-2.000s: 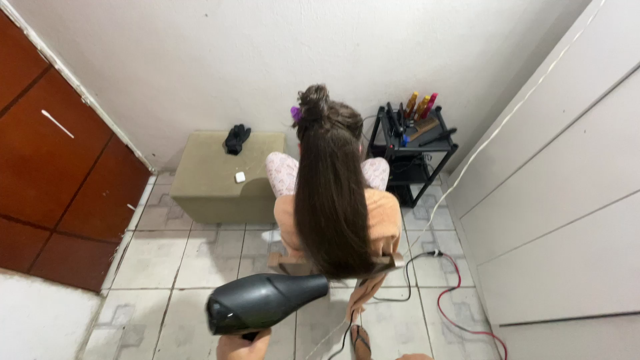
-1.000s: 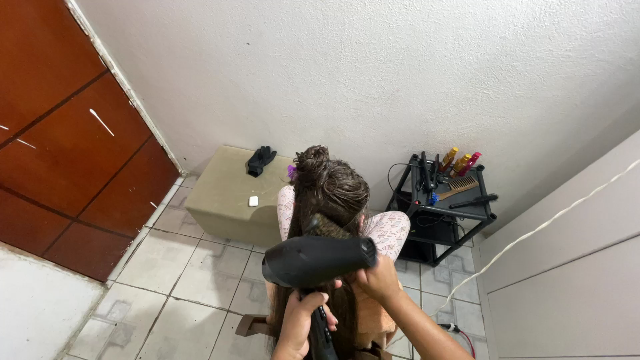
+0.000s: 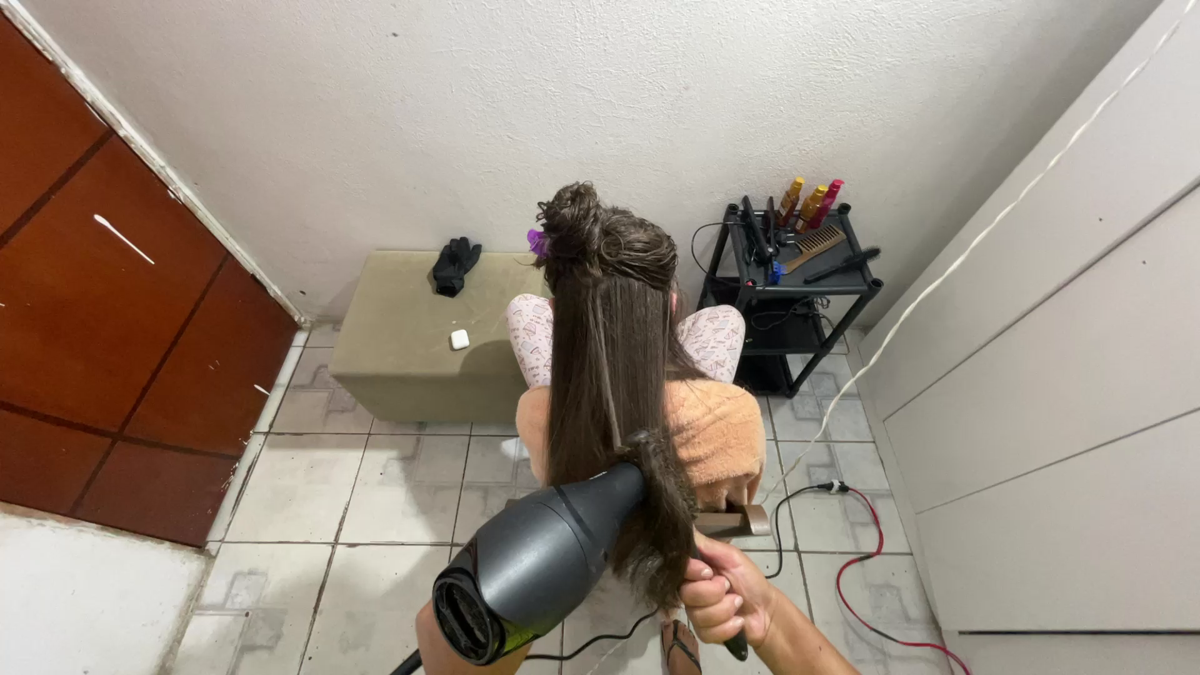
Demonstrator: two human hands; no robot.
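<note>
A person with long dark hair (image 3: 609,375) sits with their back to me, an orange towel (image 3: 717,431) over the shoulders. Part of the hair is gathered on top of the head beside a purple hair tie (image 3: 537,244). My right hand (image 3: 727,591) is closed around the dark handle of a hairbrush (image 3: 736,647), whose head is hidden in the hair ends. The black hair dryer (image 3: 544,558) points its nozzle at the hair by the brush. My left hand (image 3: 469,647) is mostly hidden behind the dryer, holding it from below.
An olive ottoman (image 3: 412,375) bears black gloves (image 3: 456,266) and a small white case (image 3: 458,339). A black cart (image 3: 778,319) holds bottles (image 3: 811,204), a wooden comb (image 3: 816,247) and styling tools. A red and black cable (image 3: 877,525) lies on the tiles by the drawers (image 3: 1050,375).
Both hands, with the brush and dryer, have moved from near the back of the head down to the hair's ends. Two seconds ago the dryer was lower left, away from the hair.
</note>
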